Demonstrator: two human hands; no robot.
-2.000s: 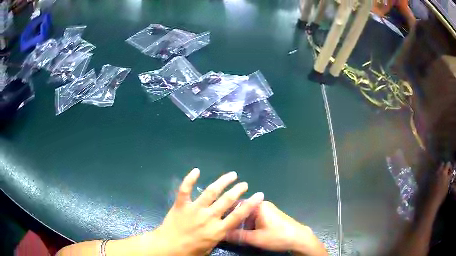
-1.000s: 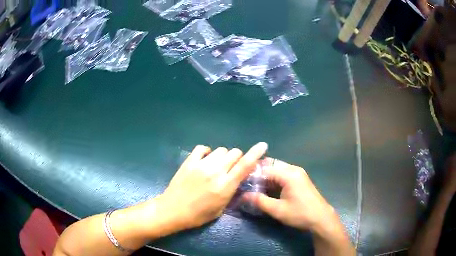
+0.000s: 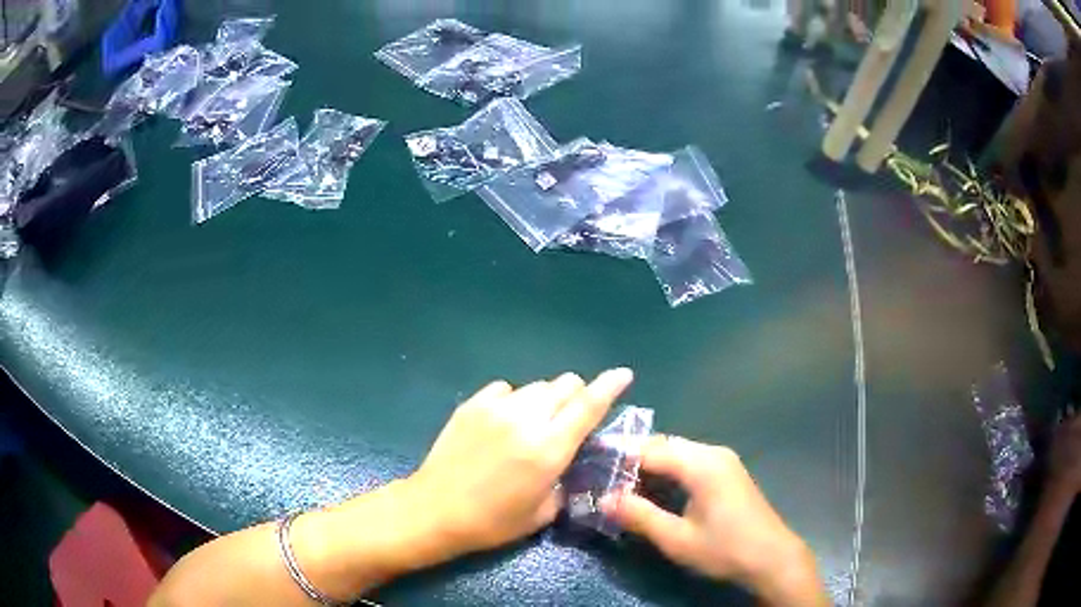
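Note:
A clear zip bag (image 3: 602, 477) with dark contents lies between my two hands near the table's front edge. My left hand (image 3: 504, 457) is on the bag's left side, back up, fingers together; its thumb and what lies under the palm are hidden. My right hand (image 3: 699, 498) pinches the bag's right side between thumb and fingers. Beyond my hands, several filled bags (image 3: 575, 196) overlap in a loose pile, with more bags (image 3: 486, 62) just behind them.
More filled bags (image 3: 279, 166) lie at the left, near a dark pouch (image 3: 74, 178) and a blue tray (image 3: 140, 33). Pale posts (image 3: 880, 89), yellow-green scraps (image 3: 966, 208) and a clear bag (image 3: 1003, 451) are at the right. A red stool (image 3: 107, 560) is at lower left.
My left hand has gone from spread fingers to fingers together on the bag. More of the bag shows between my hands. The view has shifted, so the pile sits farther right.

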